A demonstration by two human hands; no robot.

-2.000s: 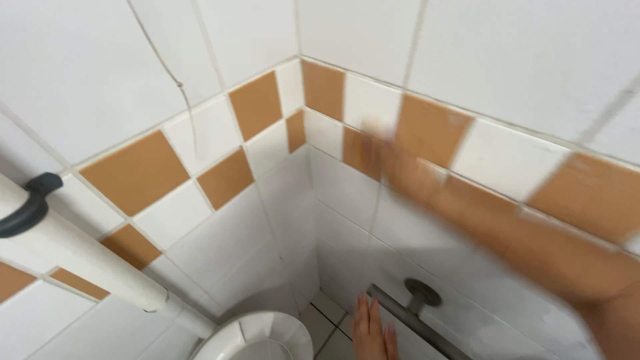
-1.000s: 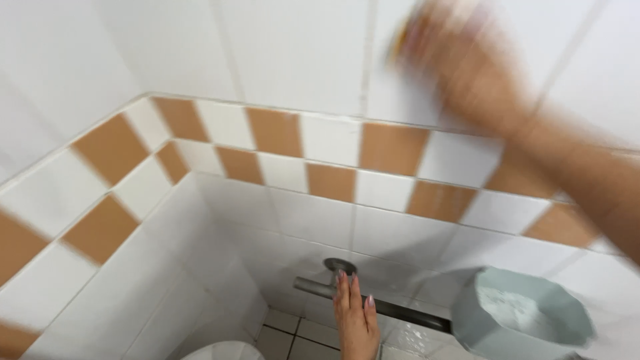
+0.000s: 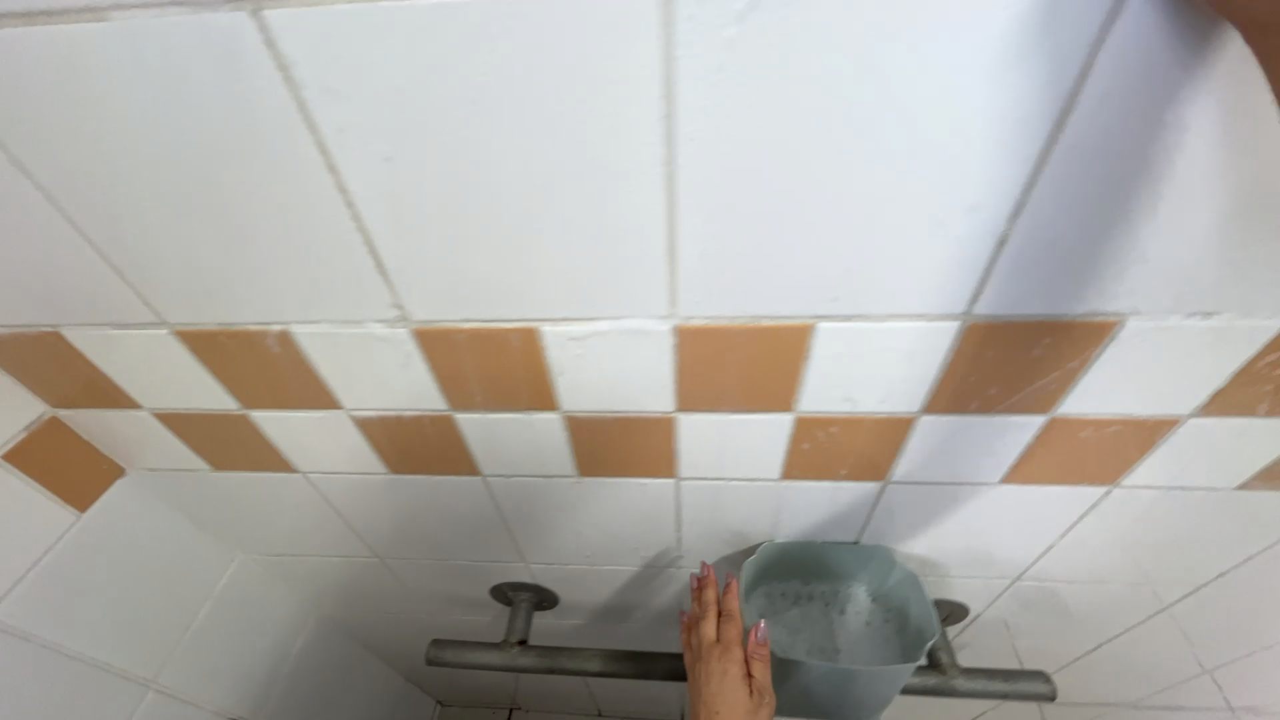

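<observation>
My left hand is at the bottom centre, fingers extended upward and close together. It lies over the metal grab bar and against the left side of a grey-green plastic container; no grip around either is visible. Foamy liquid is inside the container, which is at the bar close to the wall. Only a piece of my right arm shows in the top right corner. My right hand is beyond the frame, so what it holds is hidden.
White wall tiles surround a checkered band of orange-brown tiles and white ones. Round flanges fix the bar to the wall. A wall corner stands at the left.
The view has swung right along the wall. My left hand has moved right along the bar to the container. My right hand, seen against the upper tiles a second ago, has left the view.
</observation>
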